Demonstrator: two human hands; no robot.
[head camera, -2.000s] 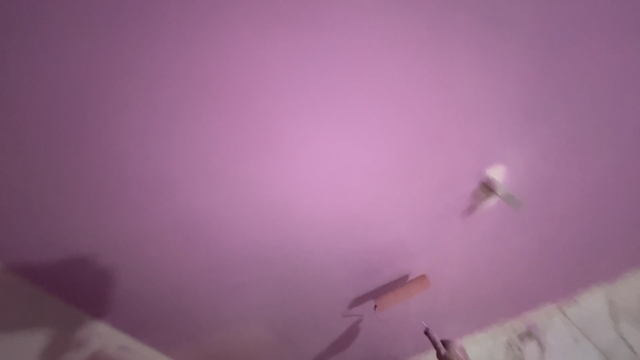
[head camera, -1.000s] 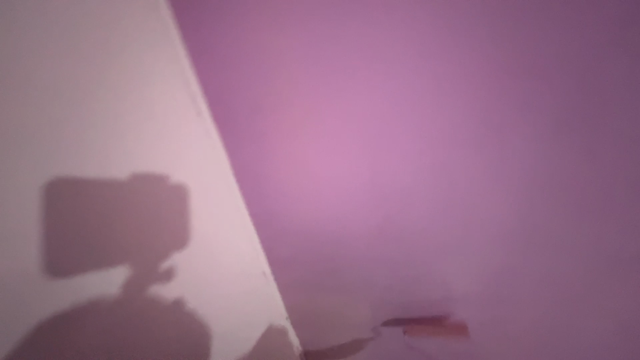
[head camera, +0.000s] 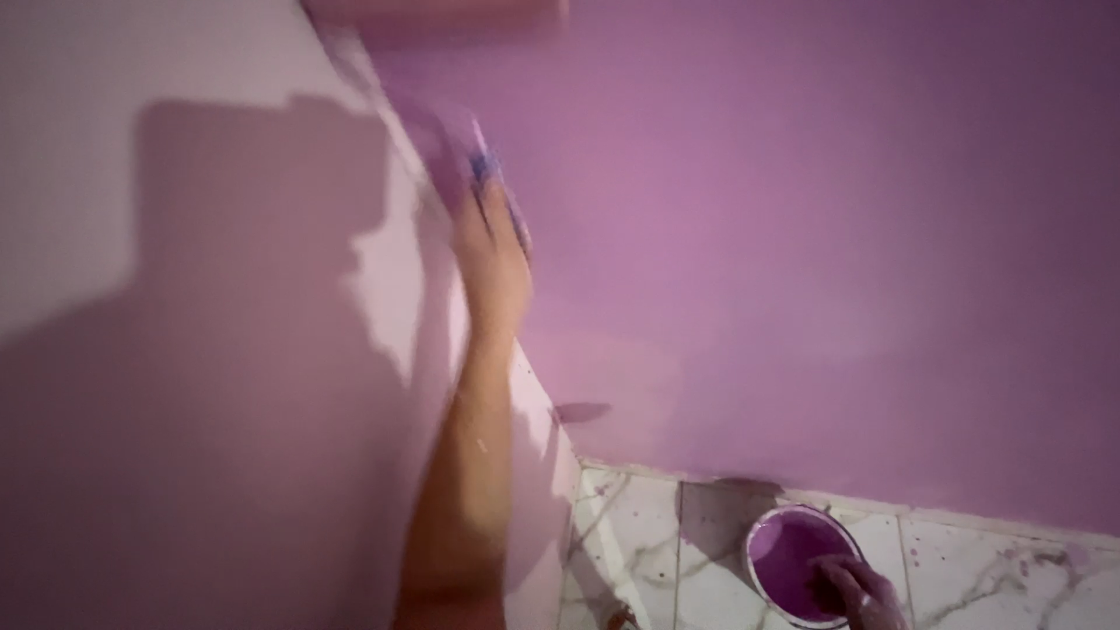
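Note:
My left hand (head camera: 494, 254) reaches up along the wall corner, its fingers closed round the blue handle of a paint roller (head camera: 481, 166). The pinkish roller sleeve (head camera: 464, 16) lies blurred at the top edge of the view, against the purple wall (head camera: 744, 227) near the corner. At the bottom right my right hand (head camera: 857, 591), stained with paint, grips the near side of a round white-rimmed bucket (head camera: 792, 560) of purple paint. Its fingertips are over the inside of the bucket; the rest of this hand is cut off by the frame.
A pale wall (head camera: 70, 175) meets the purple one on the left and bears a large shadow of a head with a boxy shape on top. Below is a marble-look tiled floor (head camera: 962, 569) with paint spots, bordered by a pale edge at the wall's foot.
The view has swung toward the corner and down. The roller, low on the purple wall in both earlier frames, is now high beside the corner. The bucket and tiles near it have come into view.

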